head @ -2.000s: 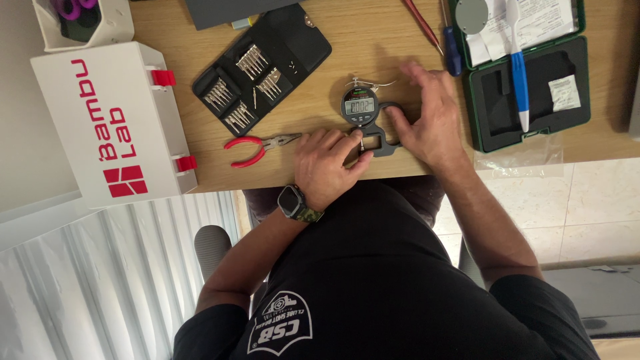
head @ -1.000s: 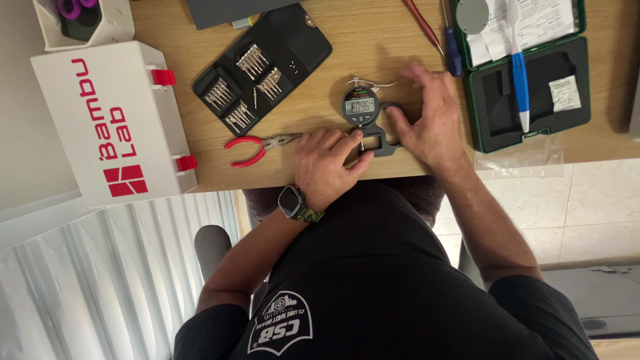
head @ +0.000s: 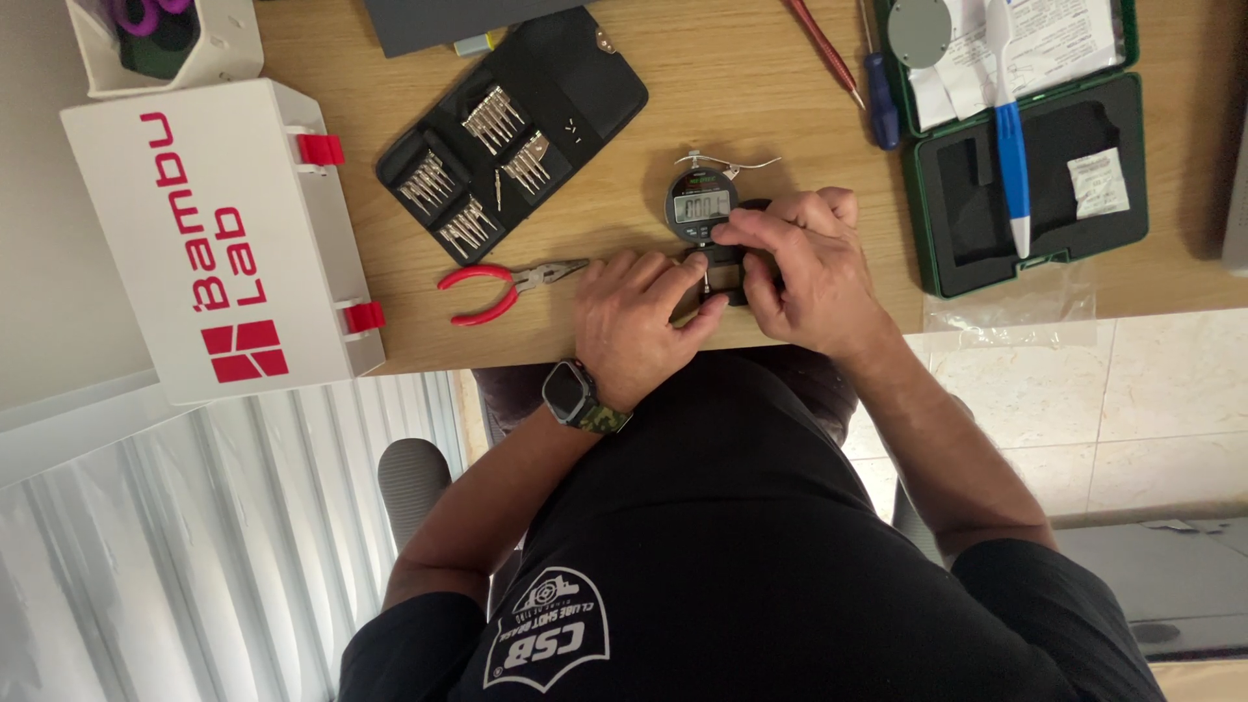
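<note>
A digital thickness gauge (head: 700, 203) with a round black dial head and a lit display lies on the wooden desk near its front edge. My left hand (head: 639, 317) rests at the gauge's left side, thumb and index finger at its measuring spindle; whether a small piece sits between them I cannot tell. A finger of my right hand (head: 814, 268) touches the lower part of the dial head by its buttons, and the rest of that hand covers part of the dark frame. Behind the dial head, a thin curved metal lever (head: 746, 164) sticks out to the right.
Red-handled needle-nose pliers (head: 502, 288) lie left of my left hand, below a black case of screwdriver bits (head: 468, 185). A white box (head: 234, 253) stands at far left. On the right are a red screwdriver (head: 827, 51), a blue screwdriver (head: 882, 102) and an open green case (head: 1033, 185) with a blue-and-white brush (head: 1011, 156) across it.
My right hand has moved left, from the right side of the gauge's frame onto the lower dial head. The left hand stays at the spindle.
</note>
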